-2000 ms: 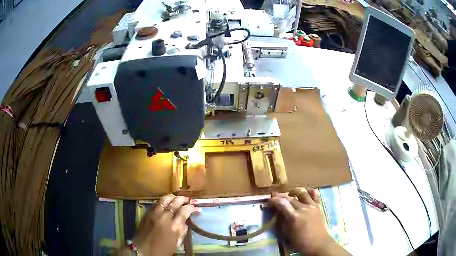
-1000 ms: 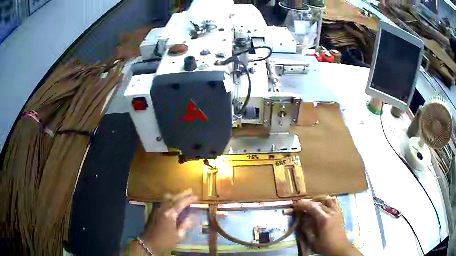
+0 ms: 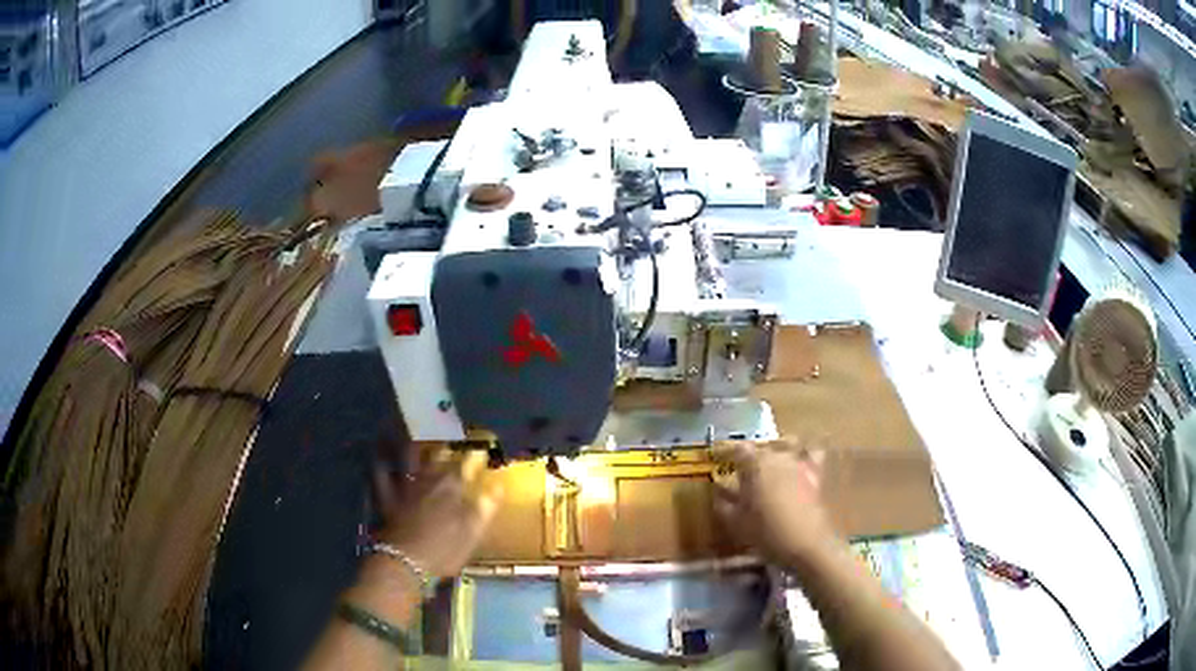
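The brown bag panel (image 3: 872, 446) lies flat under the white pattern sewing machine (image 3: 525, 354). The yellow feeding-frame clamp (image 3: 564, 511) rests over it, lit by the needle lamp. The handle strap (image 3: 630, 642) hangs in a U-loop at the panel's front edge, over the grey-blue positioning template (image 3: 505, 616). My left hand (image 3: 439, 505) is blurred, at the left of the clamp over the panel. My right hand (image 3: 774, 498) is blurred, over the clamp's right foot. What the fingers of either hand touch is unclear.
Loose strap bundles (image 3: 171, 433) lie at the left. A control screen (image 3: 1007, 216) and a desk fan (image 3: 1112, 347) stand at the right. Thread snips (image 3: 997, 565) lie on the white table (image 3: 905, 295). Small red thread cones (image 3: 839, 207) are behind.
Both hands have moved forward from the strap at the panel's front edge to the clamp's sides. The camera view has shifted, so the machine appears lower in the picture.
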